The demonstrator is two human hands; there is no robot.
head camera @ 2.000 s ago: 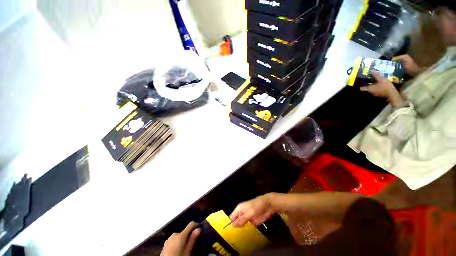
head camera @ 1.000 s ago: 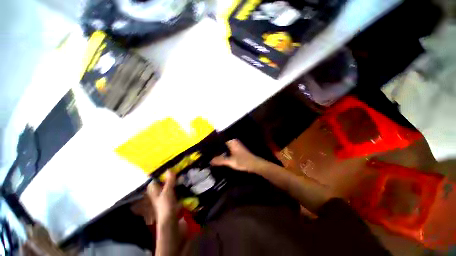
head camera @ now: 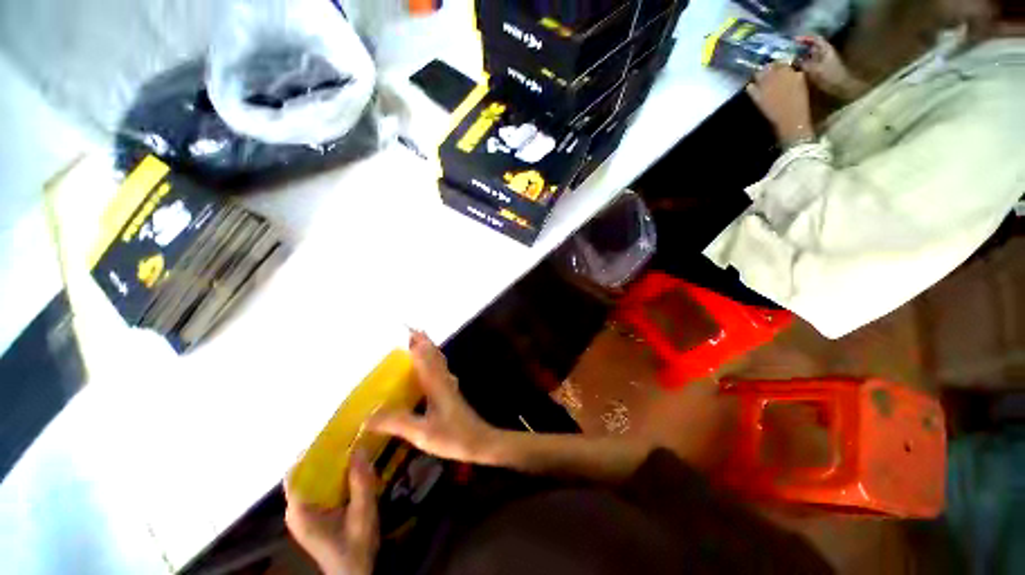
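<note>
A printed outer carton (head camera: pixel 414 476) lies near my lap at the table's front edge, its bright yellow flap (head camera: pixel 357 429) folded up at the table side. My left hand (head camera: pixel 335 519) grips the carton's near left end, with fingers on the yellow flap. My right hand (head camera: pixel 436 413) is at the flap's other end, its fingers touching the yellow surface and the thumb bent toward the carton. The carton's lower part is dark and partly hidden by my hands.
Flattened cartons (head camera: pixel 186 264) lie in a pile at left. A clear plastic bag (head camera: pixel 290 73) sits on black plastic (head camera: pixel 169 124). Packed cartons (head camera: pixel 511 152) stand behind, near a phone (head camera: pixel 443 84). A seated person (head camera: pixel 888 191) holds a carton at right. Red stools (head camera: pixel 832 444) stand below.
The yellow flap stood spread over the table edge a second ago; now it is narrower and folded up, with both hands on it. The head view has shifted, showing the stack and neighbour again.
</note>
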